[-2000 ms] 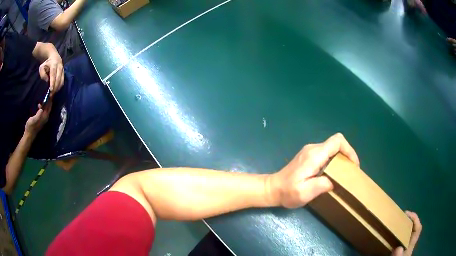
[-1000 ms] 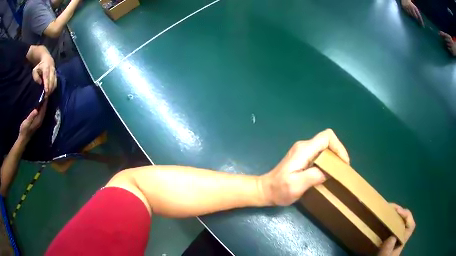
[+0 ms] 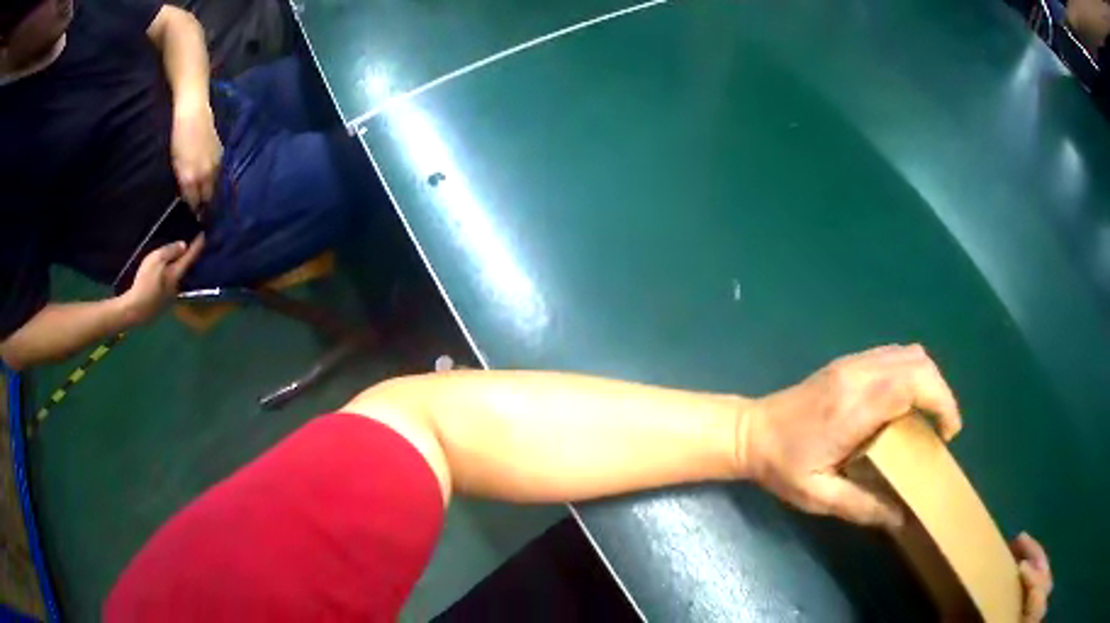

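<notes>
A brown cardboard carton (image 3: 956, 517) is at the lower right over the green table, its lower end cut off by the picture's edge. My left hand (image 3: 858, 426) grips its far end, fingers over the top corner and thumb on the near side. My right hand (image 3: 1033, 577) is at the right side of the carton, mostly hidden behind it; only some fingers show on its edge. The carton's inside cannot be seen.
The glossy green table (image 3: 633, 207) has a white-lined edge running down the left. A seated person in dark clothes (image 3: 91, 158) is at the left, holding a thin dark object. Part of another person (image 3: 1087, 22) shows at the top right.
The view has shifted, and the far box at the top left has left the picture. The gap along the carton's lid, seen before, no longer shows. My left thumb now lies on the side.
</notes>
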